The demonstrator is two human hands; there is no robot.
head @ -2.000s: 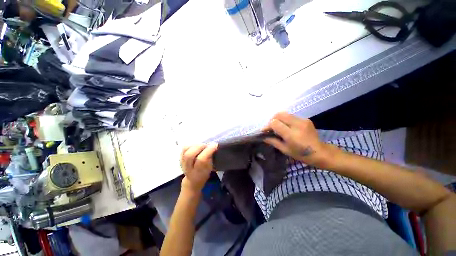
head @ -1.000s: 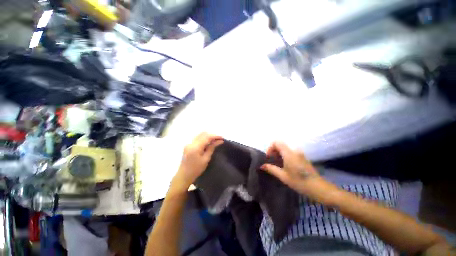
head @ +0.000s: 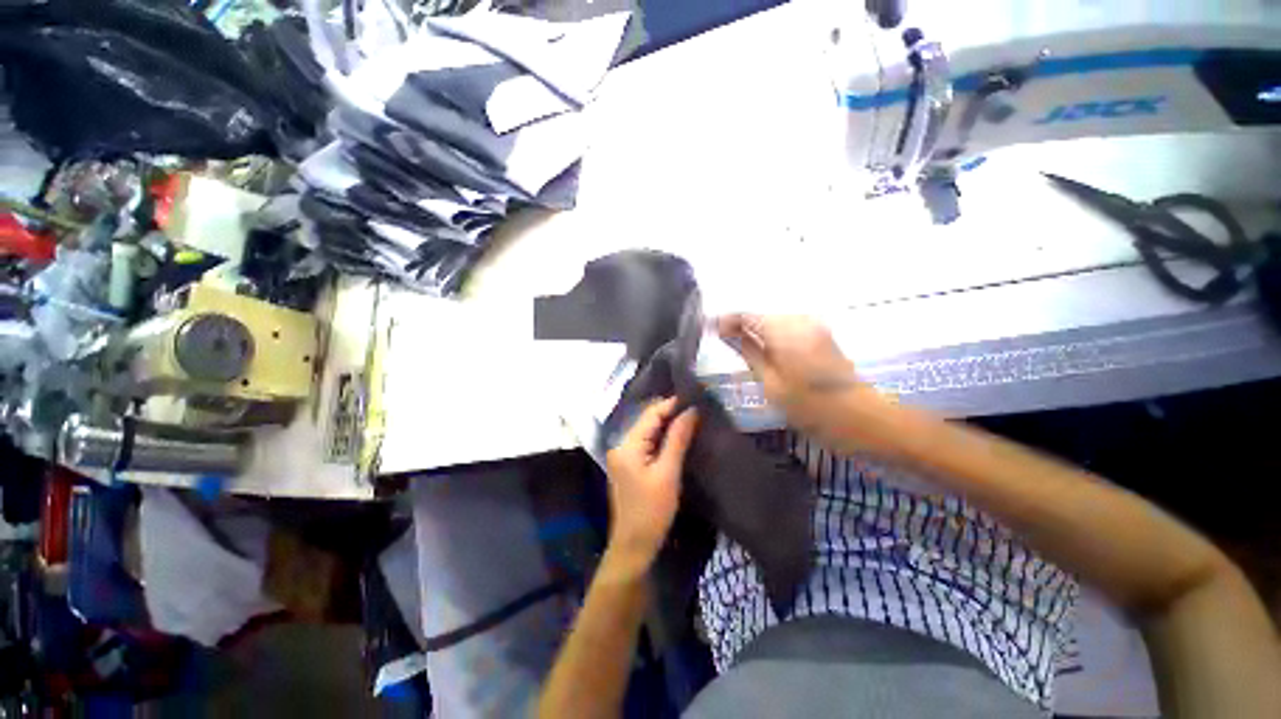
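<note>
A dark grey garment panel lies partly on the white table and hangs over its front edge onto the striped lap cloth. Its upper part is folded over on the table, and a pale piece shows at its left side. My left hand pinches the panel near the table edge. My right hand is at the panel's right edge, thumb and fingertips together; whether cloth is between them is hard to tell.
The white JACK sewing machine stands at upper right, with black-handled scissors before it. A measuring scale runs along the front edge. A bundle of cut pieces lies upper left. A cream second machine is far left.
The panel has moved up onto the table and is turned, its upper part now folded over. My left hand has moved right and down. The view has shifted, showing more of the machine head.
</note>
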